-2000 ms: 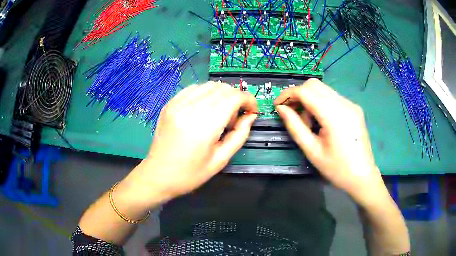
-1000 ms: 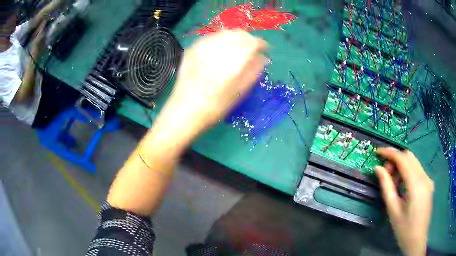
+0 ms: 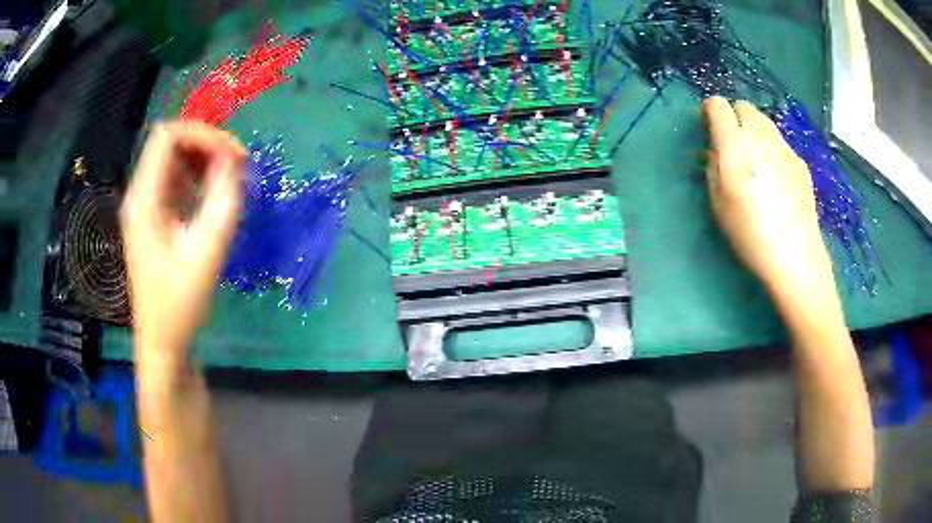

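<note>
The black carrier (image 3: 516, 342) lies in the middle with its oval handle slot towards me. Its nearest green circuit board (image 3: 552, 237) carries a row of small whitish parts, with a few red and dark wires standing at its left half. Boards farther back hold many red, blue and dark wires. My left hand (image 3: 189, 230) is blurred, fingers curled beside the red wires (image 3: 245, 77) and left of the blue wires (image 3: 286, 240). My right hand (image 3: 761, 194) is just below the black wires (image 3: 680, 46), over the edge of the right blue bundle (image 3: 843, 209). Anything between either hand's fingers cannot be made out.
A round fan grille (image 3: 97, 250) is at the left, partly behind my left hand. A pale frame (image 3: 869, 112) stands at the right edge. The green mat's (image 3: 680, 317) front edge runs across below the carrier. Blue stools (image 3: 87, 429) show below both ends of the bench.
The view has swung back left and levelled. My left hand has moved to the left end of the red pile. My right hand has left the nearest board and moved towards the black wires.
</note>
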